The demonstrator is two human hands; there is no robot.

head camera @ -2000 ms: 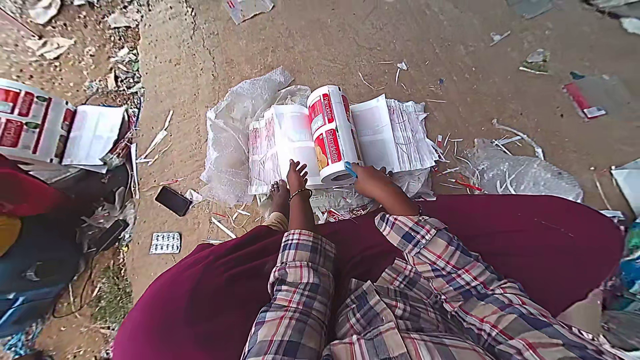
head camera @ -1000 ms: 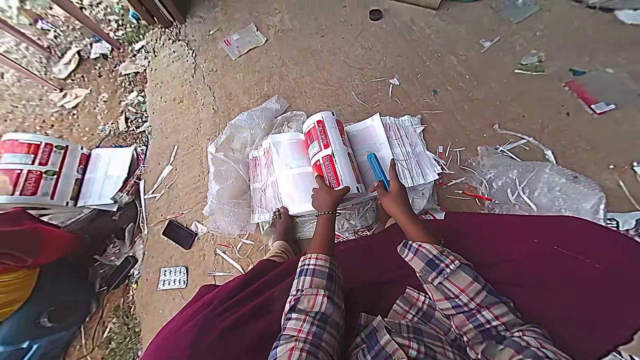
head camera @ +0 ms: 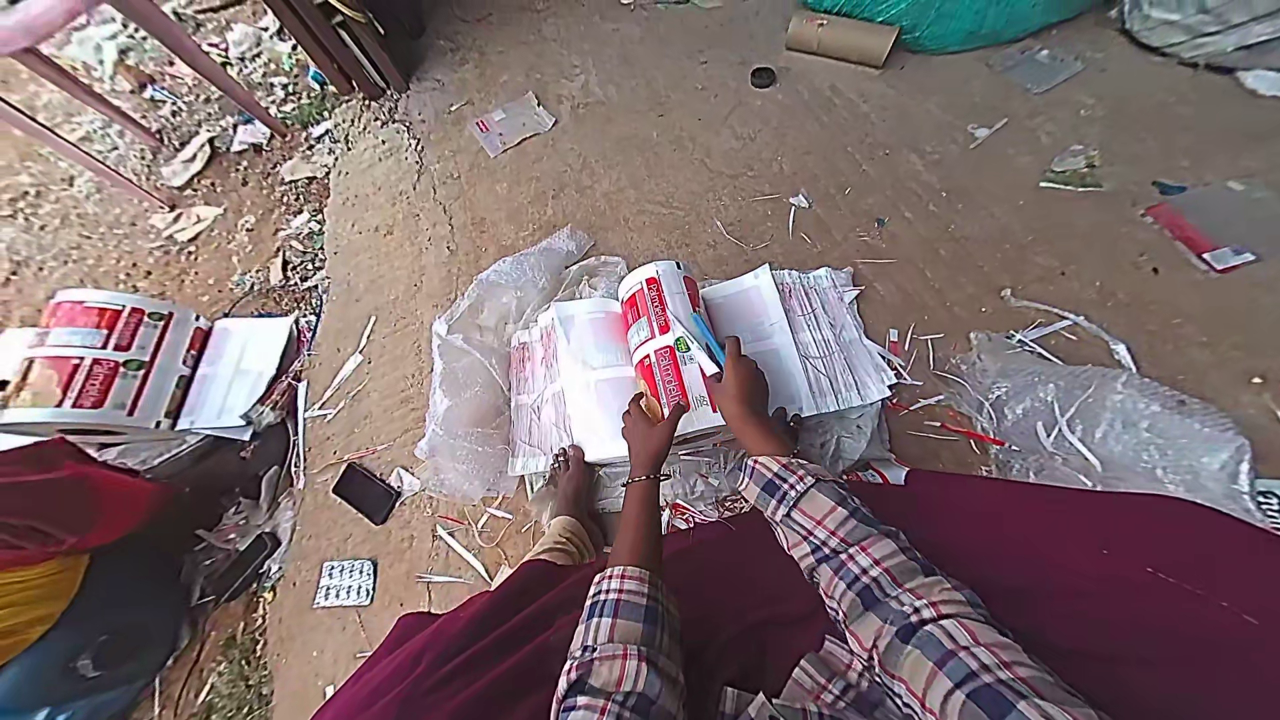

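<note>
A roll of red and white printed packaging film (head camera: 655, 310) lies between my knees on stacks of white sheets (head camera: 590, 370). My left hand (head camera: 652, 432) rests against the roll's near end with its fingers on the printed film; whether it grips the film is unclear. In my right hand (head camera: 742, 388) is a blue-handled cutter (head camera: 708, 340), held against the roll's right side, where a white strip or blade shows. More pale sheets with ragged, cut edges (head camera: 830, 340) fan out to the right. Crumpled clear plastic (head camera: 480, 370) lies under and left of the stack.
Another printed roll (head camera: 105, 360) lies at the left beside a person's red and yellow clothing (head camera: 70, 530). A phone (head camera: 366, 492) and a blister pack (head camera: 345, 583) are on the ground. Clear plastic (head camera: 1110, 420) lies right, a cardboard tube (head camera: 841, 38) at the top.
My right hand has brought the blue cutter from the sheets right of the roll onto the roll's side. My left hand stays at the roll's near end. The view has tilted upward.
</note>
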